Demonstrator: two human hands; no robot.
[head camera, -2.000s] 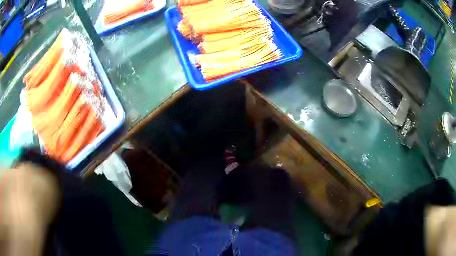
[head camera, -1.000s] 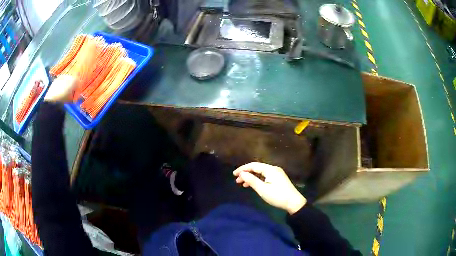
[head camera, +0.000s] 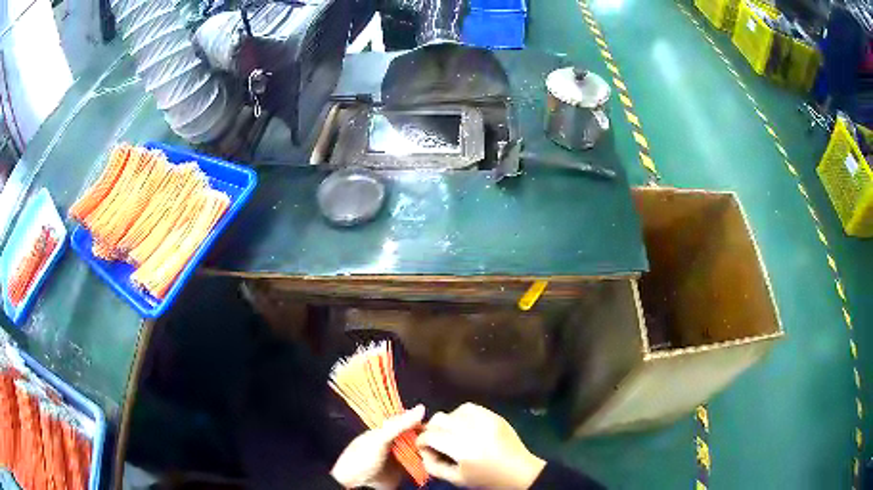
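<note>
My left hand (head camera: 375, 454) is closed around the lower part of an orange wire bundle (head camera: 371, 383), low in the centre in front of my body. The bundle's pale tips fan out and point up and slightly left. My right hand (head camera: 481, 446) is at the bundle's lower right side, fingers curled against it; whether they grip the wires or a band is hidden. The blue tray (head camera: 243, 188) on the left of the bench holds rows of orange bundles.
The round grey dish (head camera: 351, 198) lies before the solder pot (head camera: 415, 134). A lidded metal can (head camera: 576, 107) stands to its right. The wooden box (head camera: 708, 278) is right of the bench. White trays (head camera: 99, 421) with orange bundles lie at far left. A ribbed duct (head camera: 177, 77) is upper left.
My left hand has moved from the blue tray to the centre and now holds a bundle. My right hand has moved down and left to meet it. The view has shifted.
</note>
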